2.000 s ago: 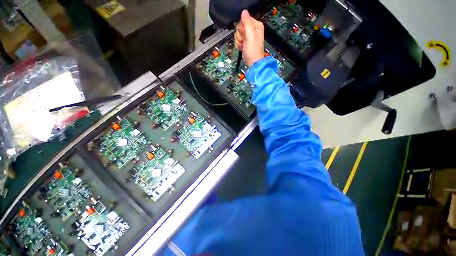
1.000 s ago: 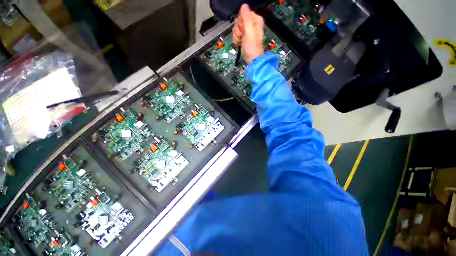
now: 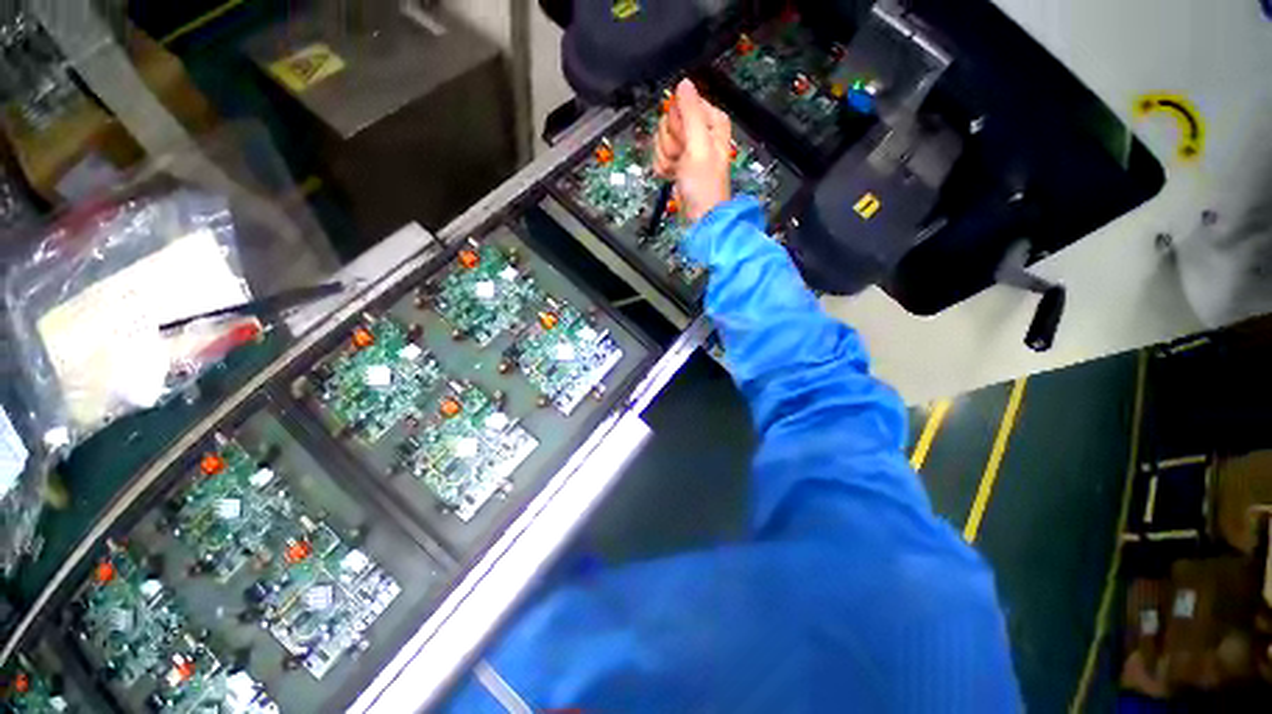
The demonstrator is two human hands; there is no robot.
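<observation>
My right hand [image 3: 693,151] is above the carrier [image 3: 583,221] nearest the machine. Its fist is closed on a thin dark hand tool [image 3: 660,209], which points down among the green circuit boards [image 3: 614,188]; the tip's contact cannot be told. Hand and sleeve hide part of these boards. Behind it, a second carrier [image 3: 527,407] holds several boards with orange components [image 3: 469,258] and white squares. A third carrier [image 3: 377,509] lies at the lower left. My left hand is not in view.
A bright rail [image 3: 516,558] runs along the near side. The machine infeed has black housings [image 3: 854,230] and a hand crank [image 3: 1043,314]. Clear plastic bags [image 3: 133,314] and a long dark tool [image 3: 251,304] lie beyond the line. A metal box [image 3: 377,112] stands behind.
The camera view has shifted. The second and third carriers are slightly farther along the rail toward the machine. My right hand is a little lower in the picture, still holding the tool.
</observation>
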